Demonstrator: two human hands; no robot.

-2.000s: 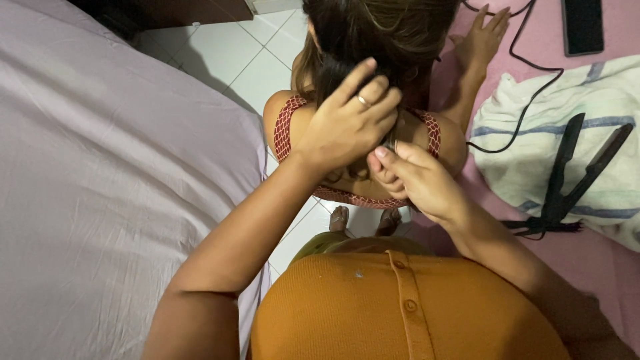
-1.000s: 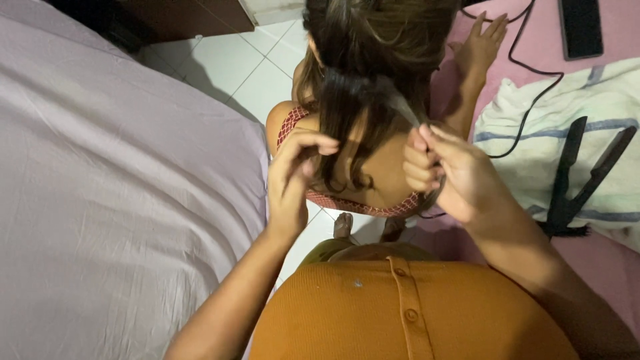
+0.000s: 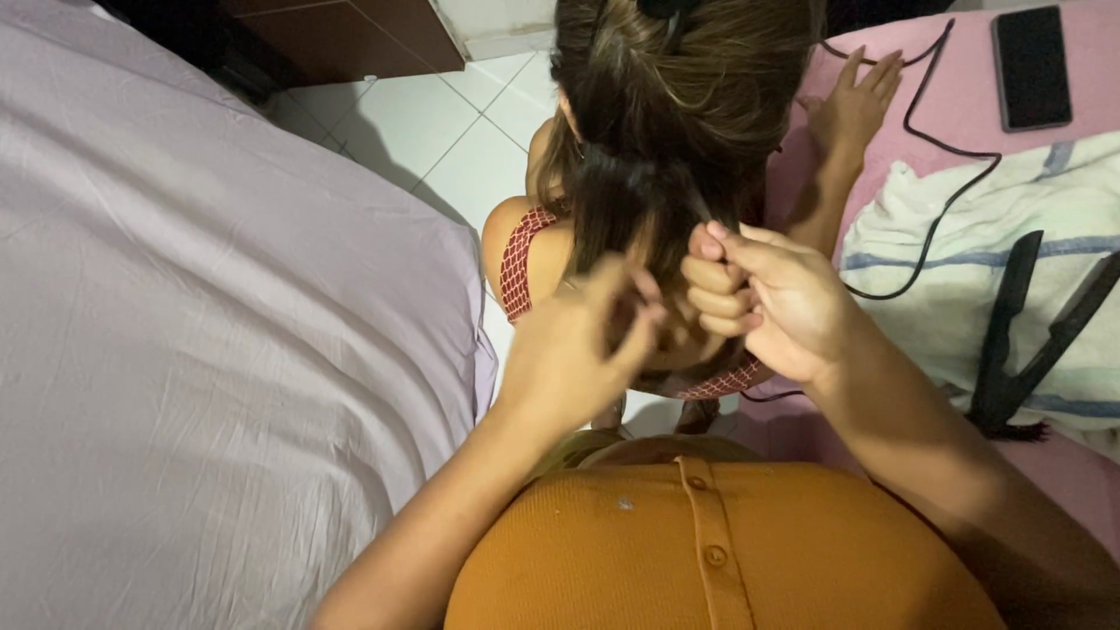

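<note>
A person sits in front of me, back turned, with long brown hair partly pinned up by a dark hair clip. My right hand pinches a thin strand of that hair, drawn toward me from the back of the head. Close to its left, my left hand is blurred, its fingers curled near the loose lower hair; whether it holds any hair I cannot tell. A black hair straightener lies with its arms spread on a white striped towel at the right.
A black phone and a dark cord lie on the pink bedcover, where the seated person's hand rests. A pale lilac sheet covers a surface at the left. White floor tiles show between them.
My hands were together at the hair two seconds ago, then moved apart. Since one second ago my left hand has moved right, toward my right hand, which still pinches a strand.
</note>
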